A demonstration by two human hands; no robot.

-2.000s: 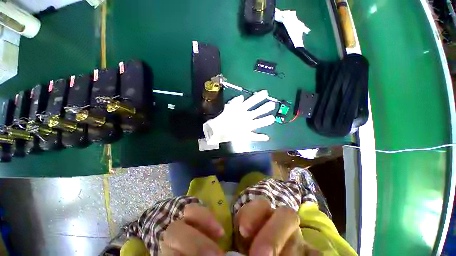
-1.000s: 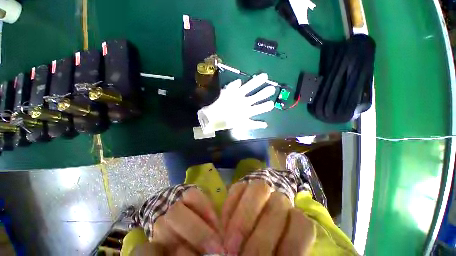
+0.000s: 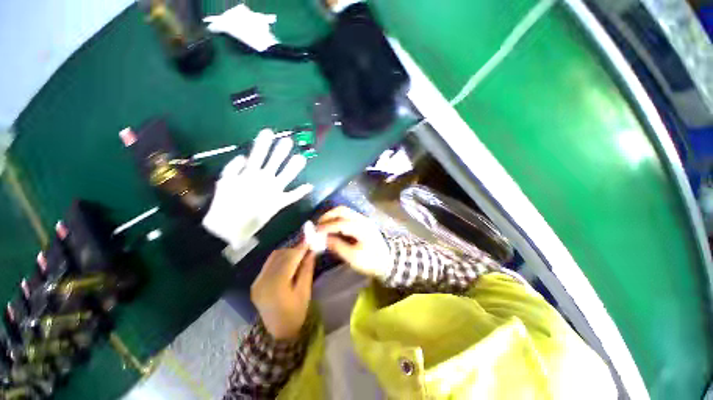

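Observation:
My left hand (image 3: 283,287) and my right hand (image 3: 353,239) are bare and meet in front of my body near the bench edge. Both pinch a small white piece (image 3: 315,237) between their fingertips; its exact nature is too small to tell. A white glove (image 3: 254,190) lies flat on the green mat just beyond my hands, fingers spread. A black lock (image 3: 159,146) with a brass cylinder (image 3: 164,172) and keys lies left of the glove, its lower end partly hidden or dark.
A row of black locks (image 3: 94,234) stands at lower left. A small green board (image 3: 304,139), a black block (image 3: 246,99), a black pouch (image 3: 361,70) and a white cloth (image 3: 244,26) lie farther back. The green conveyor (image 3: 539,133) runs along the right.
The view has turned, so the bench appears tilted. My hands have moved up from the picture's bottom edge toward the bench edge, and the white piece between them now shows clearly.

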